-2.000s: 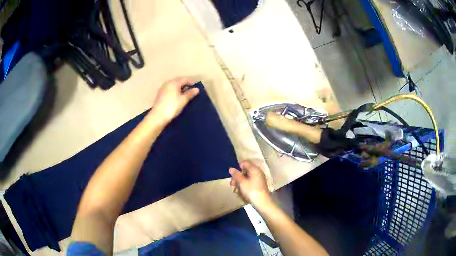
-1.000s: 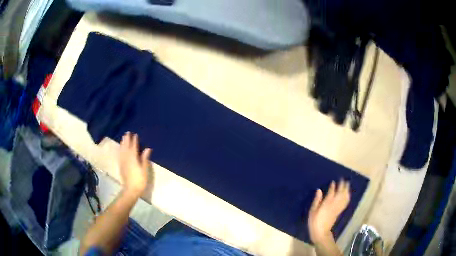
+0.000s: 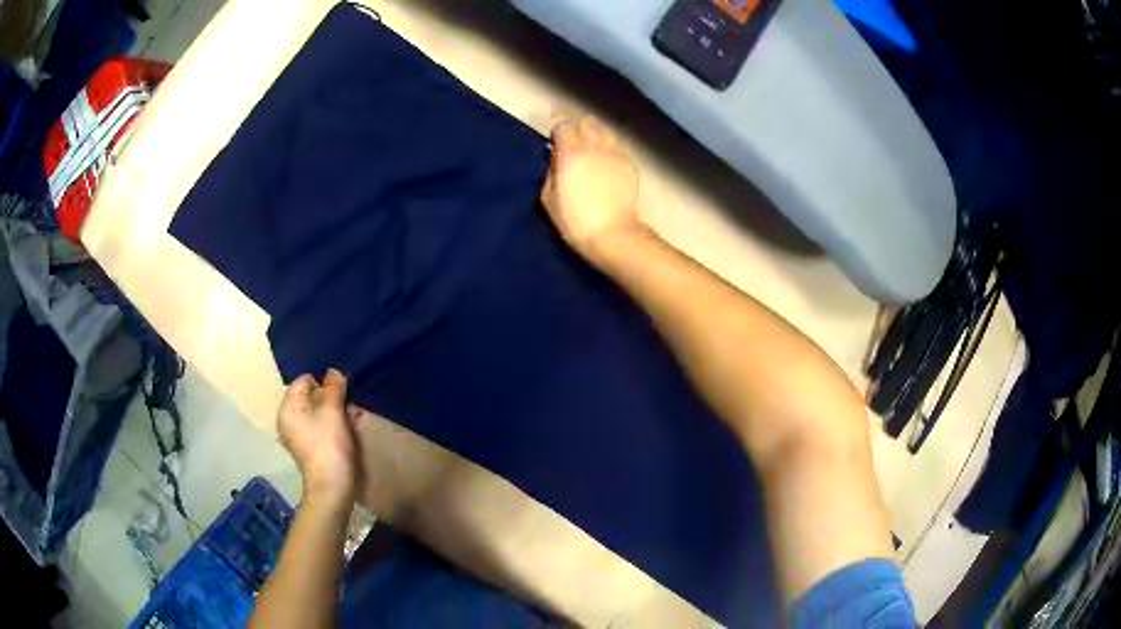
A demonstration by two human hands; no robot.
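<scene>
Dark navy trousers (image 3: 492, 332) lie lengthwise on the beige pressing table (image 3: 221, 301), with the wider waist end at the upper left and some folds in its middle. My left hand (image 3: 320, 424) pinches the near edge of the trousers below the folds. My right hand (image 3: 593, 184) is at the far edge, its fingers closed on the cloth there. My right forearm crosses over the leg, whose lower end runs out of the picture at the bottom.
A grey padded board (image 3: 799, 135) stands at the far side with a phone (image 3: 717, 37) on it. Black hangers (image 3: 940, 332) are bunched at the right. A red box with white strips (image 3: 92, 141), a grey-lined basket (image 3: 62, 406) and a blue crate (image 3: 221, 559) are at the left.
The view has shifted toward the waist end. My right hand has moved from the hem end to the far edge near the waist. My left hand now pinches the near edge. The iron is out of view.
</scene>
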